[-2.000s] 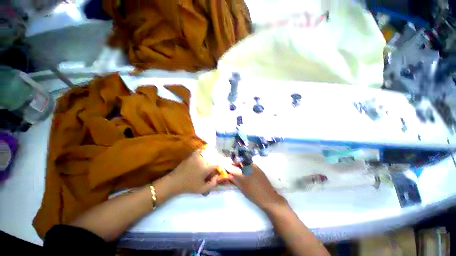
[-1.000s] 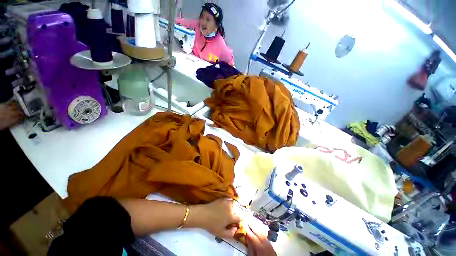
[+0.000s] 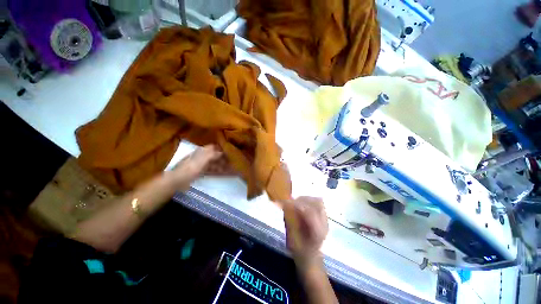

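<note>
The rust-orange garment (image 3: pixel 172 101) lies gathered on the white table, left of the sewing machine (image 3: pixel 409 172). My left hand (image 3: pixel 204 161) is blurred at the garment's lower edge; its fingers are partly hidden by the fabric. My right hand (image 3: pixel 308 222) grips a narrow end of the garment near the table's front edge and holds it stretched to the lower right. The fabric is away from the presser foot (image 3: pixel 334 177). Red-handled thread snips (image 3: pixel 368 230) lie below the machine arm.
A larger rust garment bundle (image 3: pixel 314 35) lies behind. A pale yellow cloth (image 3: pixel 427 107) is draped behind the machine. A purple overlock machine (image 3: pixel 50 29) stands at the upper left. A measuring strip (image 3: pixel 237 222) runs along the table's front edge.
Both hands have moved away from the needle area toward the front edge, pulling the garment's end along. My hands are now apart. The view has tilted down, and the person in pink is out of view.
</note>
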